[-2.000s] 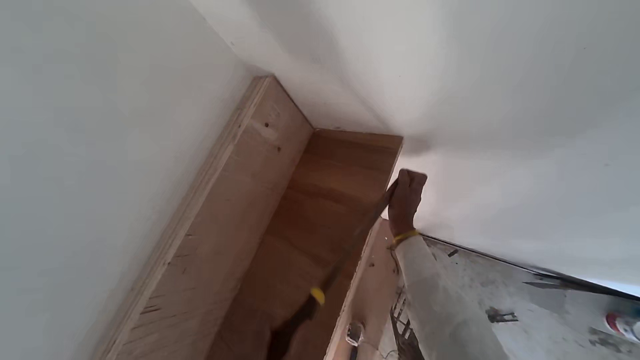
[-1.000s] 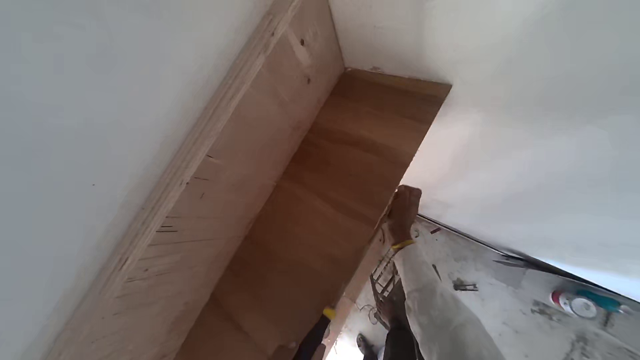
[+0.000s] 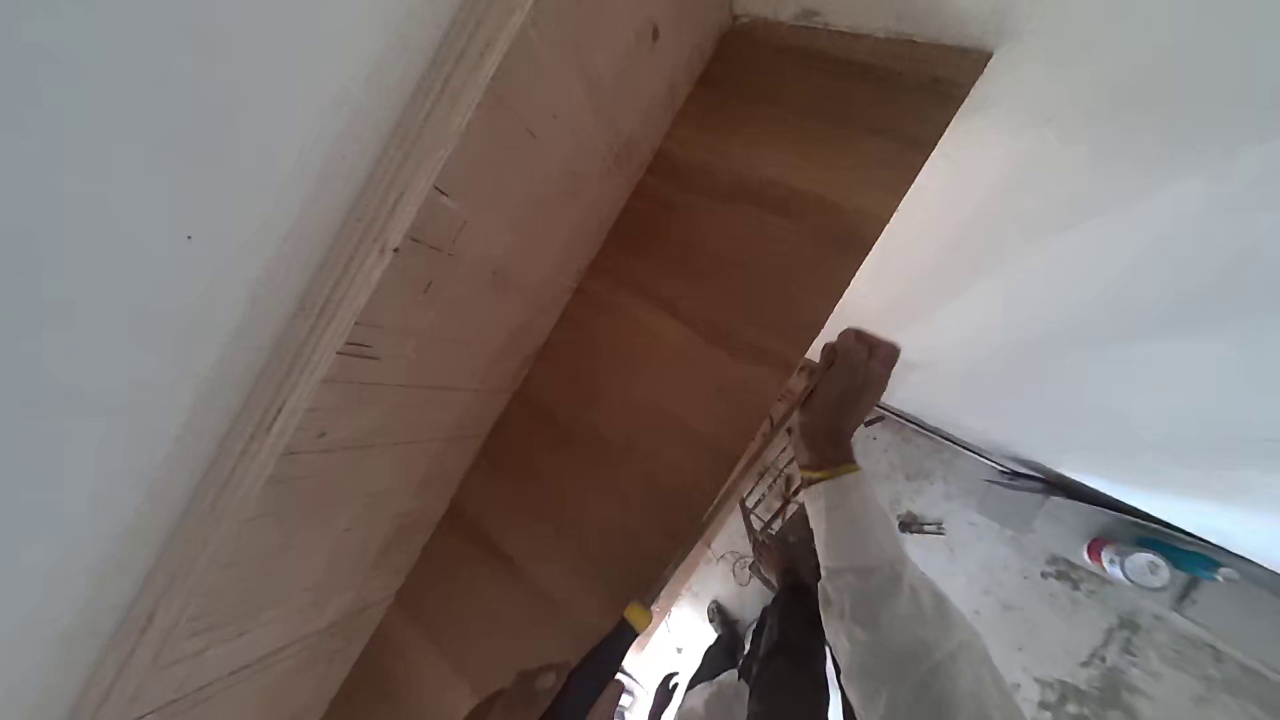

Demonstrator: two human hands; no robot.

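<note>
My right hand [image 3: 842, 400], in a pale sleeve with a yellow band at the wrist, grips the far end of a long narrow tool beside the edge of a brown plywood board [image 3: 640, 370]. The tool resembles a file or rasp; its exact kind is unclear. Its black handle [image 3: 592, 668] with a yellow collar is in my left hand [image 3: 520, 692], blurred and partly cut off at the bottom edge. The tool's narrow blade lies along the board's right edge, partly hidden by my right hand.
A pale plywood panel [image 3: 400, 370] adjoins the board's left side. White walls [image 3: 1130, 250] flank the work. Below are a metal ladder-like frame [image 3: 770, 490], a dark-clothed limb [image 3: 785, 650], whose I cannot tell, and a stained floor [image 3: 960, 540] with a can [image 3: 1145, 570] and a teal bottle [image 3: 1185, 558].
My hands and the tool have moved down along the board's edge, away from its far corner. Both hands have kept hold of the tool. The view has shifted closer to the board.
</note>
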